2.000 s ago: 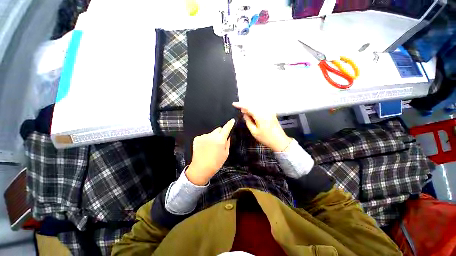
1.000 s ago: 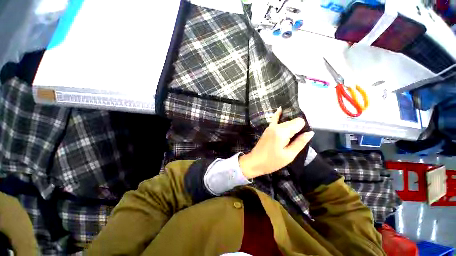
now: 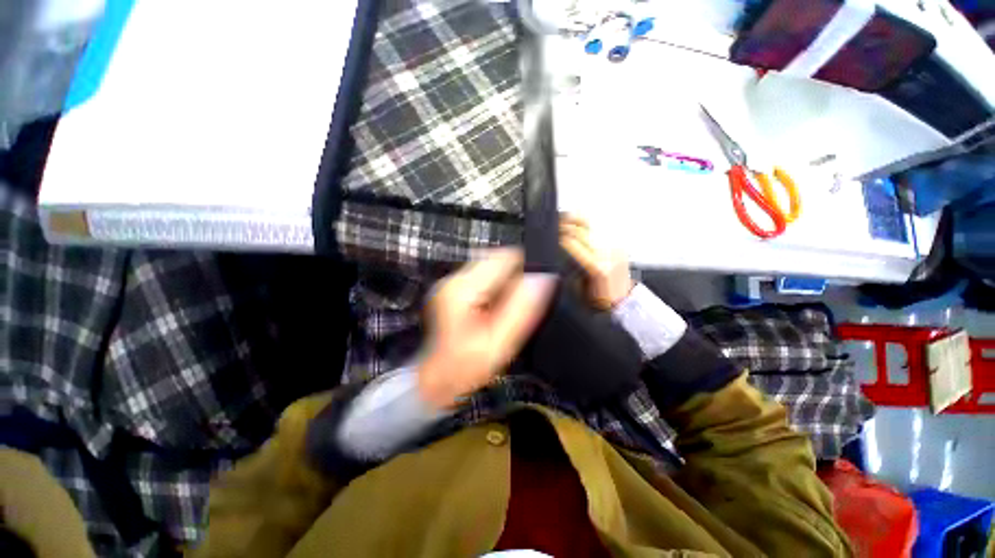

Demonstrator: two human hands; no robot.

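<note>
A plaid garment panel [image 3: 442, 109] lies on the white sewing table, black along its left edge, and hangs over the front edge. A black piece [image 3: 542, 213] runs as a narrow strip along the panel's right edge and widens below the table edge. My left hand [image 3: 475, 322], motion-blurred, is at the strip's left side, fingertips touching it. My right hand [image 3: 597, 259] is at the strip's right side by the table edge, its fingertips partly hidden behind the black piece. Blur hides how firmly either hand holds it.
Scissors [image 3: 753, 187] and small snips [image 3: 675, 160] lie right of the panel. A strapped phone [image 3: 835, 41] is at the upper right. Metal machine parts [image 3: 618, 36] show at the top. Plaid bundles [image 3: 186, 338] hang at the left. A red stool [image 3: 889, 365] stands at the right.
Since one second ago, my left hand has moved left and my right hand has come into view. The plaid flap at the right has been turned, and the black strip now shows there.
</note>
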